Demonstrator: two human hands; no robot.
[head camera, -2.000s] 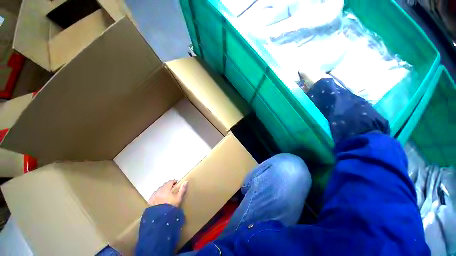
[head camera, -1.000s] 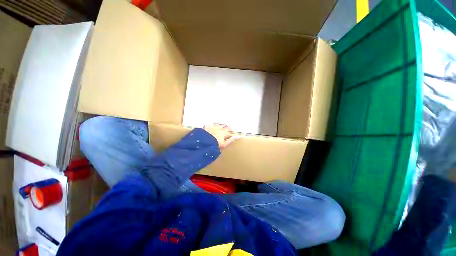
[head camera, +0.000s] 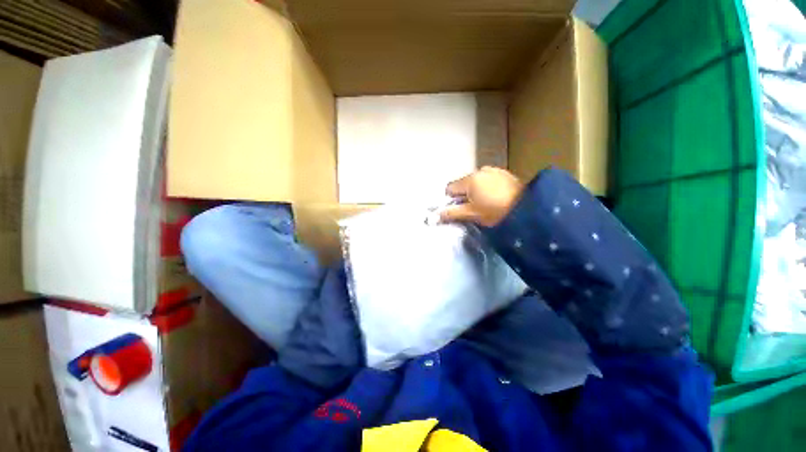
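Note:
A polybagged pack (head camera: 415, 287), grey-white in shiny clear plastic, is over my lap at the near edge of the carton. My right hand (head camera: 484, 196) grips its upper right edge. My left hand is not visible; the left sleeve runs down behind the pack, which hides what is there. The open carton (head camera: 309, 141) stands in front of me with its flaps spread. A flat white liner sheet (head camera: 406, 141) lies on its bottom.
A green turnover crate (head camera: 680, 185) with bagged packs (head camera: 786, 177) stands at the right. At the left are a stack of liner sheets (head camera: 88, 177), a tape dispenser (head camera: 121, 363) with red tape and a marker pen (head camera: 133, 439). Flattened cartons (head camera: 66, 31) are at the upper left.
My right hand has come from the crate to the carton's near edge with a pack. My left hand, earlier on the carton's near flap, is now out of sight. The view has turned from the crate.

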